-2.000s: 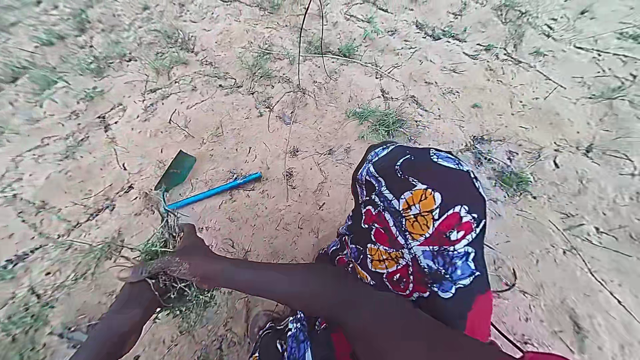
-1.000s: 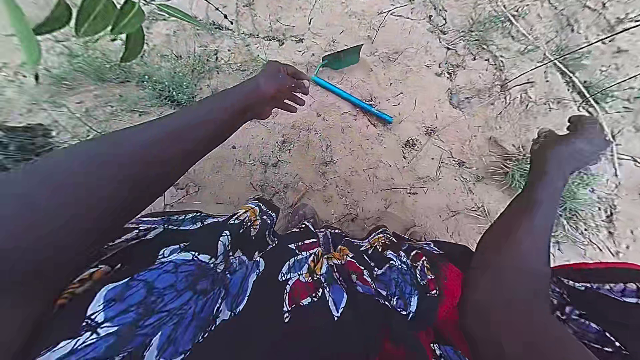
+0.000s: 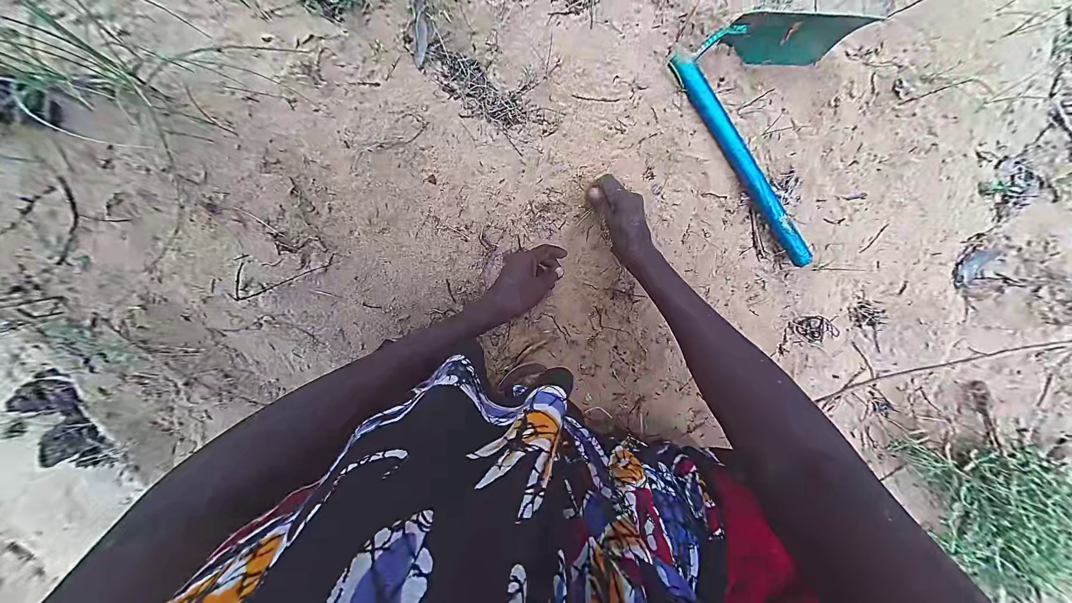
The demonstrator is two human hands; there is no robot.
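Note:
My left hand (image 3: 528, 280) is low over the sandy soil near the middle, its fingers loosely curled and a little apart, with nothing seen in it. Just up and to the right of it, my right hand (image 3: 621, 219) is bent into a fist by the ground; whether something small is inside cannot be told. A short hand hoe lies on the soil to the right of my right hand, with a blue tubular handle (image 3: 741, 159) and a green metal blade (image 3: 796, 38) at the top edge. Neither hand touches it.
Grass tufts stand at the upper left (image 3: 92, 59) and lower right (image 3: 1005, 511). Dry roots and twigs (image 3: 477, 84) litter the sand. A long thin stem (image 3: 938, 366) lies at the right. Patterned cloth (image 3: 469, 502) covers my lap, with part of a foot or shoe beyond its edge.
Two seconds ago both hands were together at a grass clump; one second ago they were wide apart, the left beside the hoe. Now they are close together over soil. The view has shifted much.

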